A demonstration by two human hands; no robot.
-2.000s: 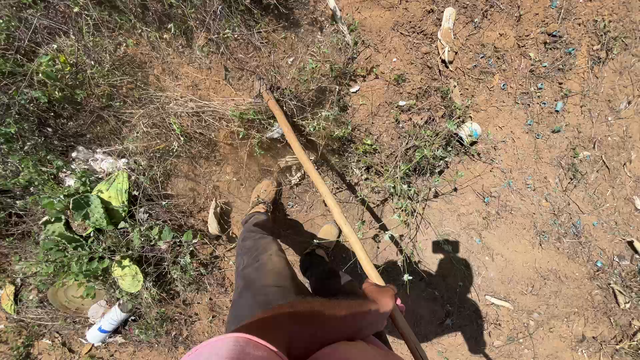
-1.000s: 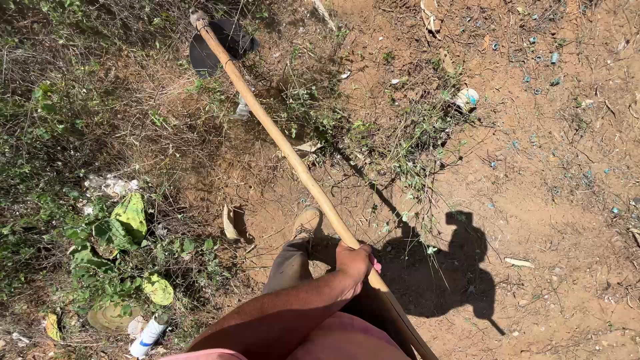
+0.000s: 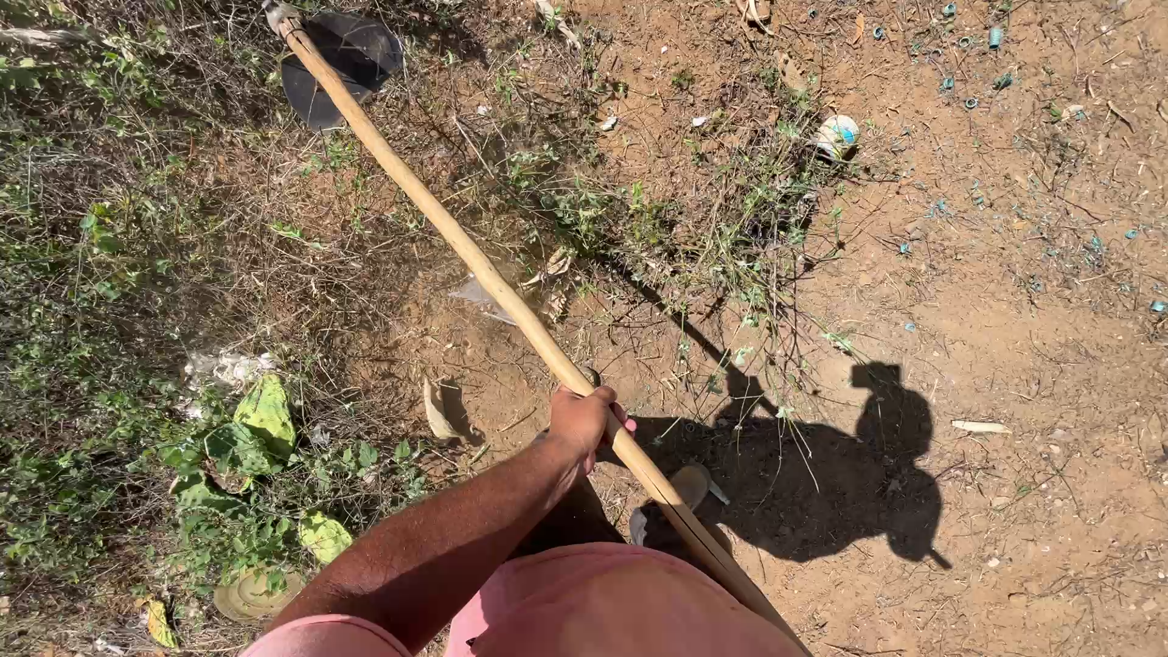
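My left hand (image 3: 584, 422) is closed around the long wooden handle (image 3: 449, 228) of a hoe, at about its middle. The handle runs from the upper left down to the lower right, past my pink shirt. At its far end a dark, rounded metal hoe blade (image 3: 376, 57) hangs over dry weeds. My right hand is not in view. Below the handle, pulled weeds (image 3: 757, 214) lie on reddish soil, and a curved dry husk-like piece (image 3: 440, 411) lies left of my left hand.
Green cactus pads (image 3: 266, 415) and low weeds stand at the left, near a round lid-like disc (image 3: 257, 595). A crumpled whitish container (image 3: 838, 137) lies at the upper right, with small blue-green scraps (image 3: 995, 37) scattered beyond. My shoe (image 3: 650, 525) is partly hidden beneath the handle.
Two seconds ago the hoe's head was low among the weeds; it has swung up and left, and its dark blade now shows. My left hand has stayed around the handle.
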